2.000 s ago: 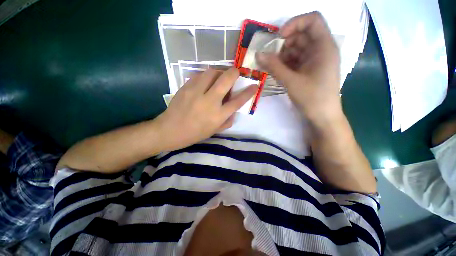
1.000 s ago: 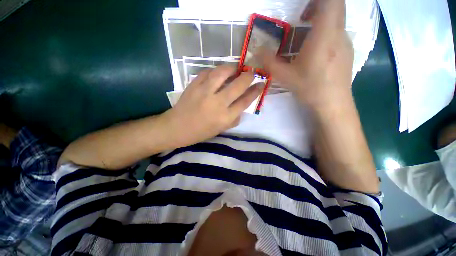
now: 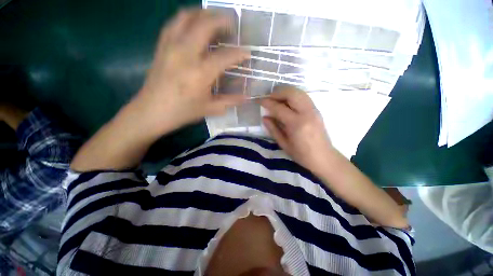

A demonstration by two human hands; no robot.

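Note:
Die-cut sheets with white edges and grey rectangles (image 3: 288, 29) lie fanned in front of my body. My left hand (image 3: 197, 67) is blurred over their left part, with thumb and fingers spread apart and nothing visible between them. My right hand (image 3: 294, 121) is low over the near sheets, its fingertips close together beside a grey rectangle (image 3: 249, 114). A small pale edge shows at those fingertips; I cannot tell whether they grip it. The left thumb tip is close to the right fingertips. No red housing is visible.
A second pile of white sheets (image 3: 466, 64) lies to the right on the dark green bench (image 3: 92, 64). A person's plaid sleeve (image 3: 40, 156) is at the left edge, and another person's white sleeve (image 3: 459, 207) is at the right.
The red housing with its grey film is gone from view. My left hand has lifted away up and left. My right hand has come down toward my body. The sheets appear shifted right.

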